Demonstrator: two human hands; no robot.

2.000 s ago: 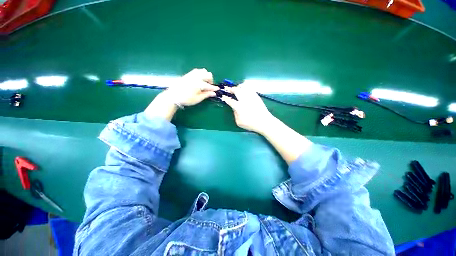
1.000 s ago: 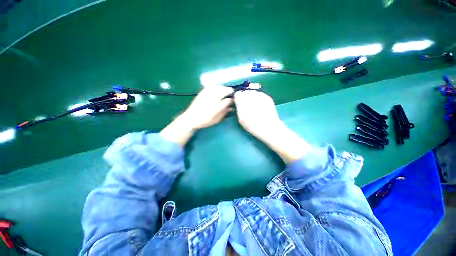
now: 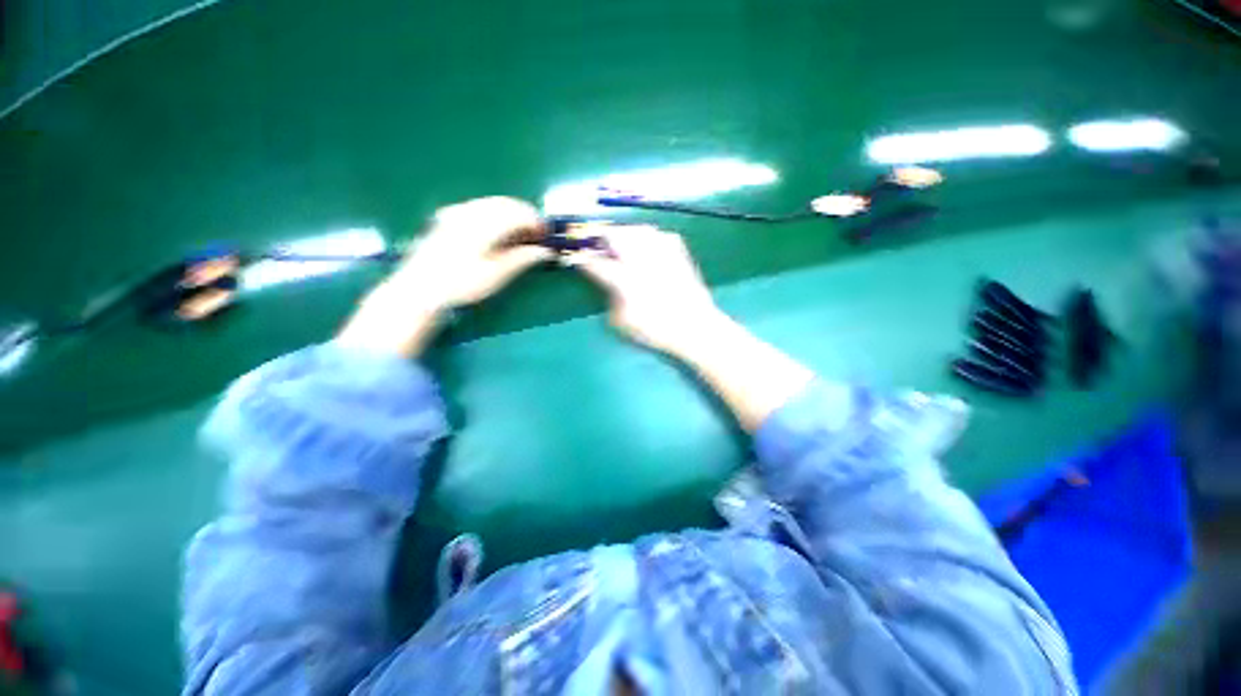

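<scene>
The picture is blurred. My left hand (image 3: 476, 253) and my right hand (image 3: 648, 277) are close together over the belt's near edge. Both hold the black cluster (image 3: 569, 241) of one cable assembly between their fingertips. Its thin black lead (image 3: 320, 257) runs out to the left of my left hand. The fingers hide most of the cluster, so its small parts cannot be made out.
Another cable assembly (image 3: 721, 212) lies on the belt (image 3: 653, 82) beyond my right hand. A dark cluster (image 3: 204, 286) lies at left. Black housings (image 3: 1004, 340) lie in two groups on the bench at right, above a blue bin (image 3: 1109, 544). Something red (image 3: 11, 632) shows at lower left.
Both hands have moved left with the cluster between them. The belt's cables and the cluster at left have shifted left in view. The housings on the bench have not moved.
</scene>
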